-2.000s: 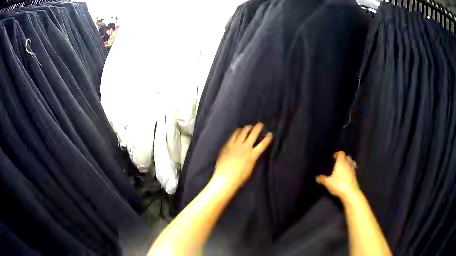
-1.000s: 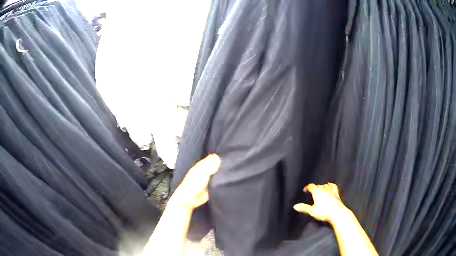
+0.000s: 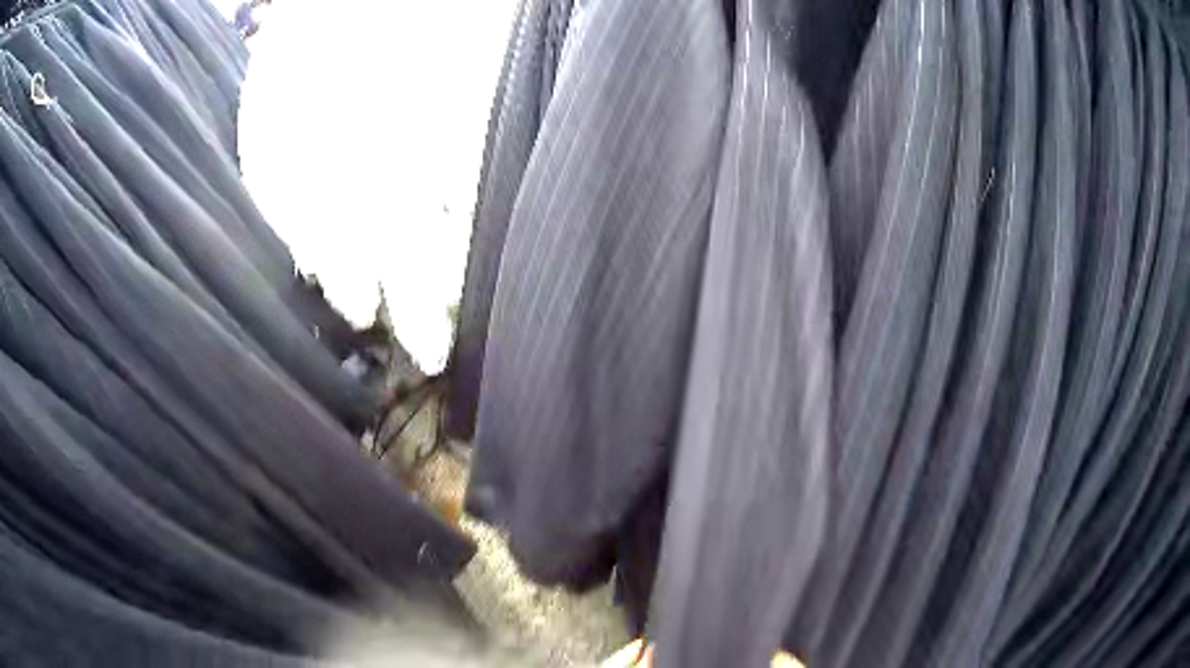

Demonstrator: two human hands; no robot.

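Note:
A striped dark sleeve (image 3: 750, 392) hangs in the centre, in front of wider striped jacket panels. A broad jacket panel (image 3: 600, 287) hangs to its left, its rounded lower edge above the floor. My left hand (image 3: 630, 655) shows only as a small bright sliver at the bottom edge, at the left side of the sleeve's lower part. My right hand (image 3: 787, 660) shows as another sliver at the sleeve's right side. The fingers and the sleeve's end are cut off, so any grip is hidden.
Dark garments hang in a dense row at the left (image 3: 170, 339), with a loose white thread (image 3: 39, 89) near the top. More striped garments (image 3: 1044, 326) fill the right. An overexposed white mass (image 3: 372, 157) stands between the rows, above a speckled floor (image 3: 535, 607).
Both hands have moved down to the bottom edge, almost out of view. The parted dark cloth has closed into a broad panel and a separate striped sleeve. The view has tilted down.

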